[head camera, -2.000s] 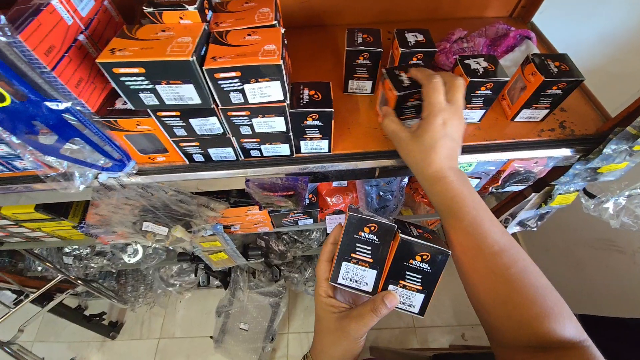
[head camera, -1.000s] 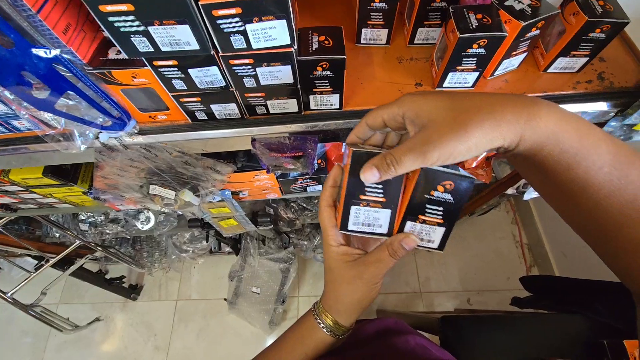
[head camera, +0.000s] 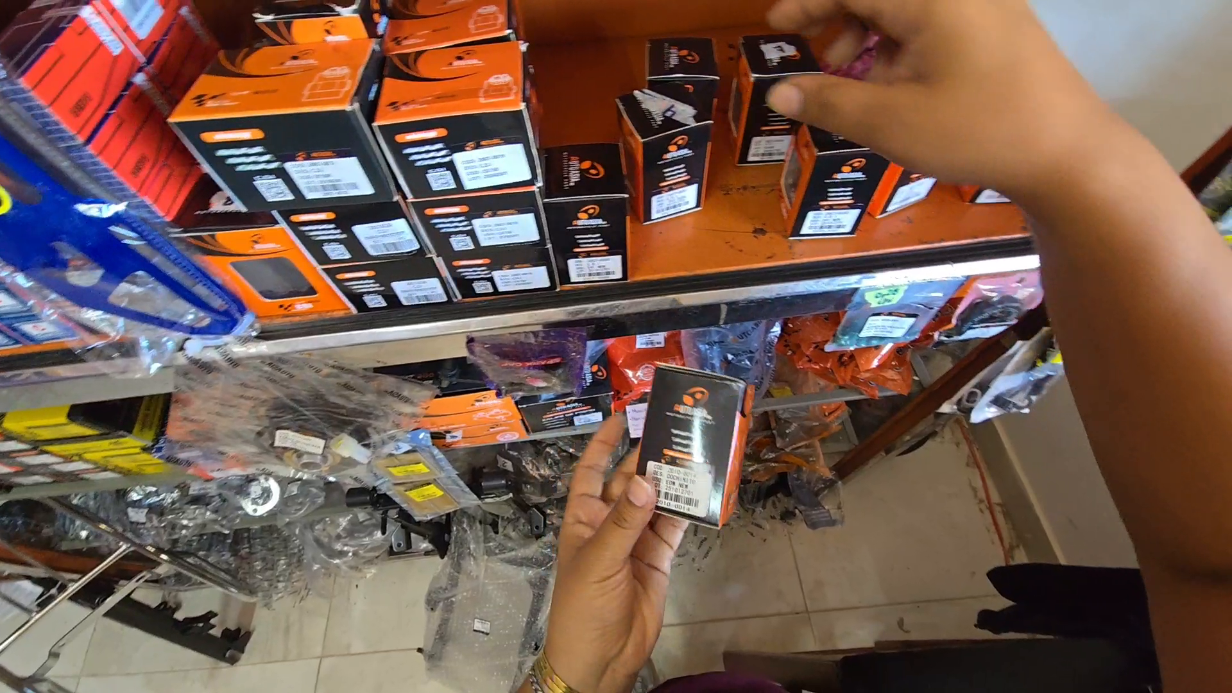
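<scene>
My left hand (head camera: 616, 568) holds a small black and orange cardboard box (head camera: 691, 443) upright below the shelf edge, its labelled face toward me. Above the orange shelf (head camera: 731, 226), my right hand (head camera: 895, 96) reaches over a group of similar boxes. Its thumb tip overlaps the top of a black box (head camera: 768, 111), and whether it grips anything there cannot be told. Under the palm stands another black box (head camera: 833, 188). A black box with a torn-looking white patch on its lid (head camera: 664, 159) is to the left of these, beside a taller one (head camera: 585, 217).
Stacked orange and black boxes (head camera: 279, 135) fill the shelf's left part, beside blue plastic-wrapped packaging (head camera: 106, 192). Below the metal shelf edge (head camera: 481, 318) lie bagged parts (head camera: 847, 346) and more boxes. A chrome rack (head camera: 72, 587) is at lower left, over a tiled floor.
One second ago both hands were at two boxes below the shelf. My left hand now has one box, and my right hand has moved up over the shelf boxes.
</scene>
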